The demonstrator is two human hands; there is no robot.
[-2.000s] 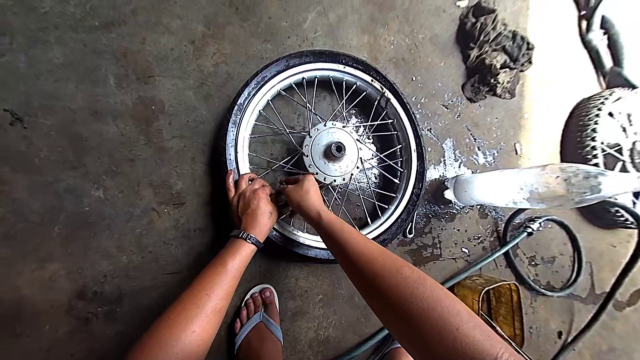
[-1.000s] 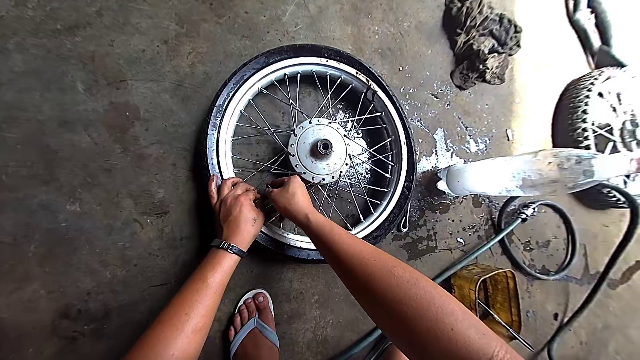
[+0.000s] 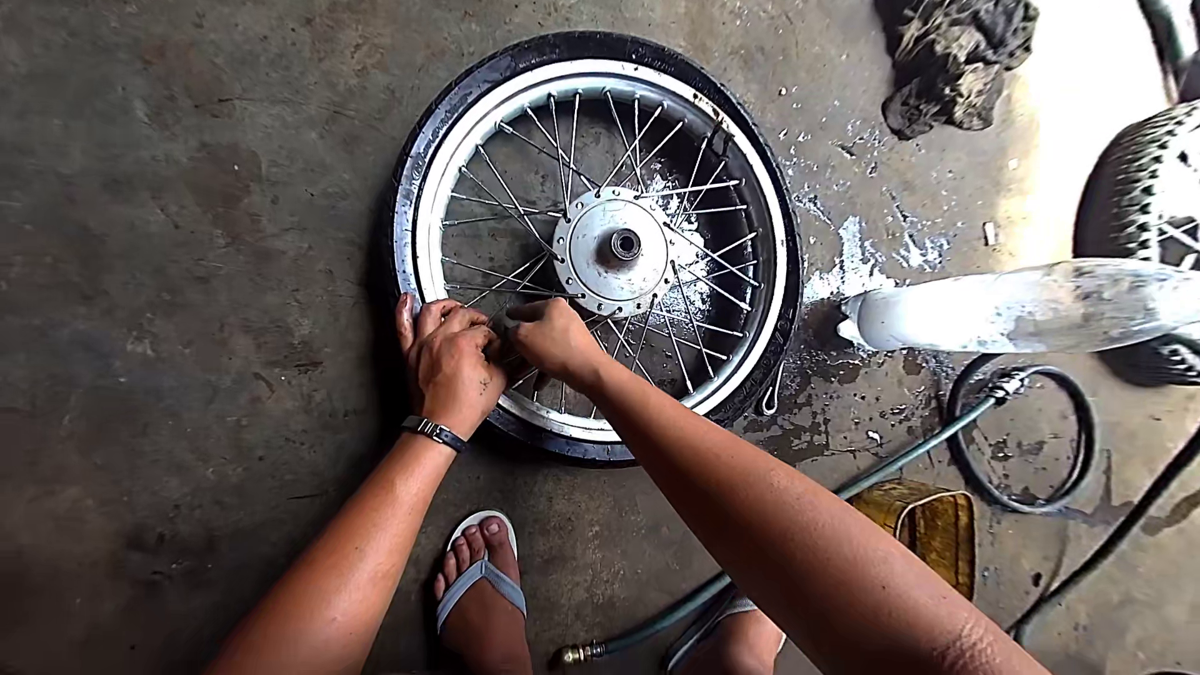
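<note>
A spoked wheel with a silver rim [image 3: 431, 206] and a black tyre [image 3: 562, 45] lies flat on the concrete floor, its round metal hub [image 3: 600, 253] facing up. My left hand [image 3: 457, 364] rests over the lower left of the rim and tyre, fingers bent inward. Right beside it, my right hand [image 3: 553, 342] is closed among the spokes, between rim and hub. The fingertips of both hands nearly meet, and whatever lies between them is dark and hidden, so I cannot tell what they hold. White foam or liquid shows behind the spokes right of the hub.
Right of the wheel lies a whitish plastic bottle [image 3: 994, 305] beside splashed white liquid. A dark crumpled rag [image 3: 956, 66] is at the upper right, another tyre [image 3: 1116, 187] at the right edge. A green hose [image 3: 914, 455], a black hose loop [image 3: 1087, 441] and a dirty yellow container [image 3: 937, 534] lie lower right.
My right hand has shifted slightly relative to the wheel, staying among the same spokes. My left hand remains on the lower left rim. The view has moved a little.
</note>
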